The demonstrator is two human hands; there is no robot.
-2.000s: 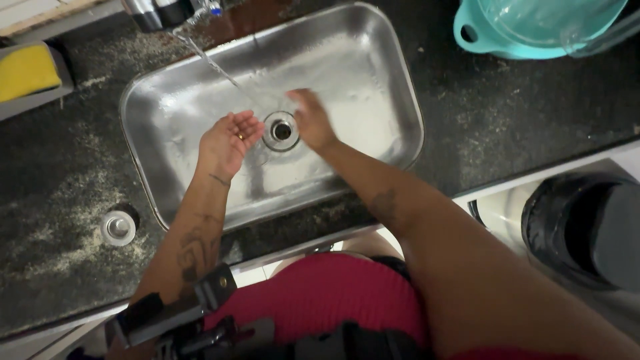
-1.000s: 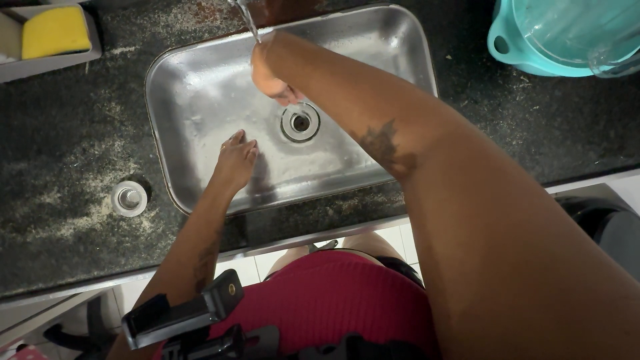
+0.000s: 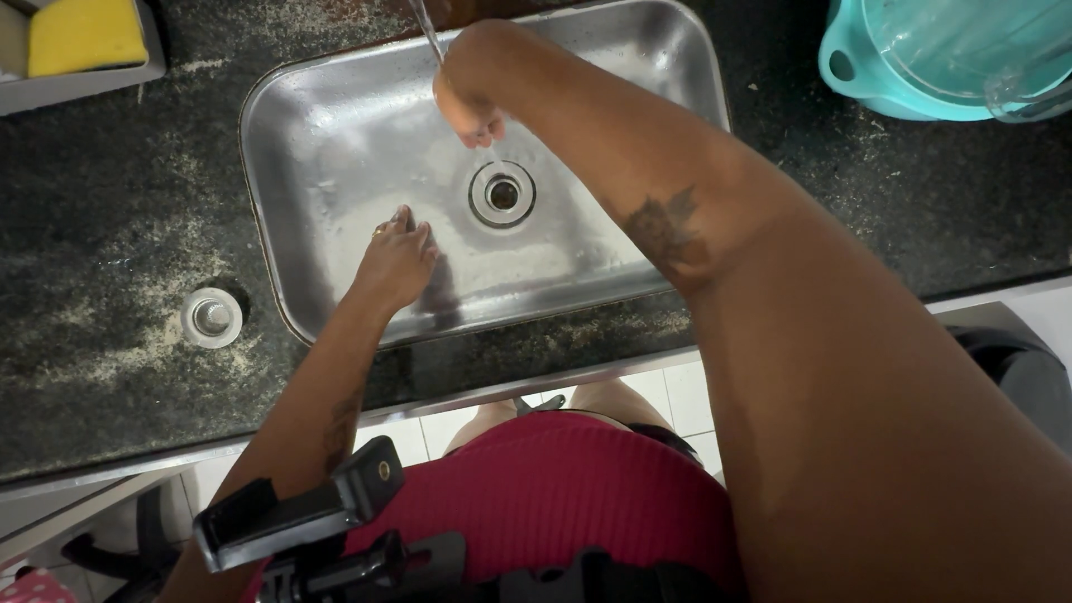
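Observation:
Water runs from the top of the view onto my right hand (image 3: 471,96), which hangs bent down at the wrist over the stainless steel sink (image 3: 335,193). Its fingers are curled, and whether anything lies inside them is hidden. Below its fingertips lies the round drain opening (image 3: 503,193), with no strainer in it. My left hand (image 3: 400,258) is over the left part of the basin, its fingers spread and nothing in it. A metal sink strainer (image 3: 212,317) rests on the dark stone counter, left of the sink.
A yellow sponge (image 3: 86,35) sits in a grey holder (image 3: 84,90) at the upper left. At the upper right stands a turquoise plastic bowl (image 3: 854,71) with clear items in it. A black phone mount (image 3: 293,511) juts up at the lower left. Pale grains dust the counter (image 3: 109,251).
Two seconds ago both hands were beside the drain. Since then my right hand has moved up into the running water, and my left hand has turned from palm up to palm down.

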